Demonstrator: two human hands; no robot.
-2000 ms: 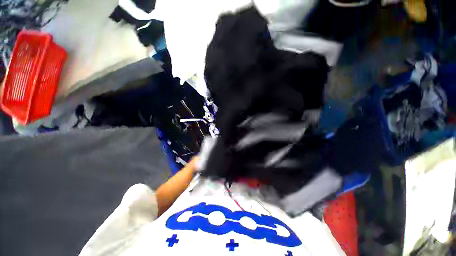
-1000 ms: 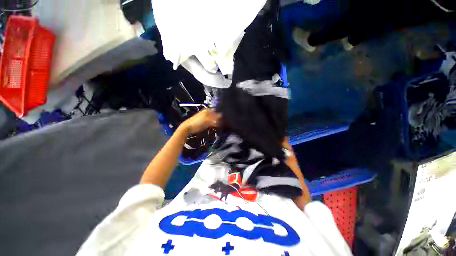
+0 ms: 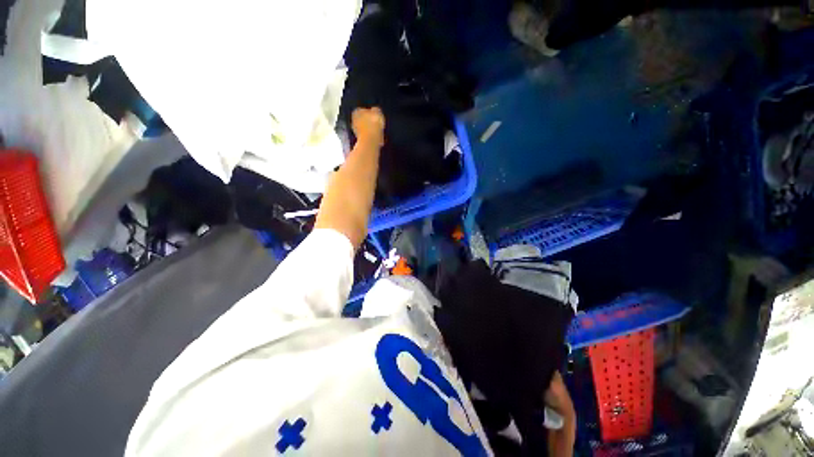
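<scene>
My left hand (image 3: 368, 123) reaches forward with curled fingers on black garment pieces (image 3: 406, 152) in a blue plastic basket (image 3: 428, 203). My right hand (image 3: 557, 398) is low at the right, mostly hidden by a limp bundle of black pieces (image 3: 495, 326) with a grey-white striped edge. The bundle hangs against my right side, held by that hand; its fingers cannot be seen. A large heap of white fabric (image 3: 241, 80) lies just left of my left hand and overhangs the basket area.
A red basket (image 3: 25, 223) is at the far left, above a dark grey surface (image 3: 152, 321). More blue baskets (image 3: 571, 223) stand to the right, with a red perforated basket (image 3: 623, 379) below. A dark basket of pieces (image 3: 790, 161) is at the right edge.
My left hand has moved forward from the cloth near my waist to the basket. The black bundle has shifted down and right with my right hand. The view has turned, moving the white heap left.
</scene>
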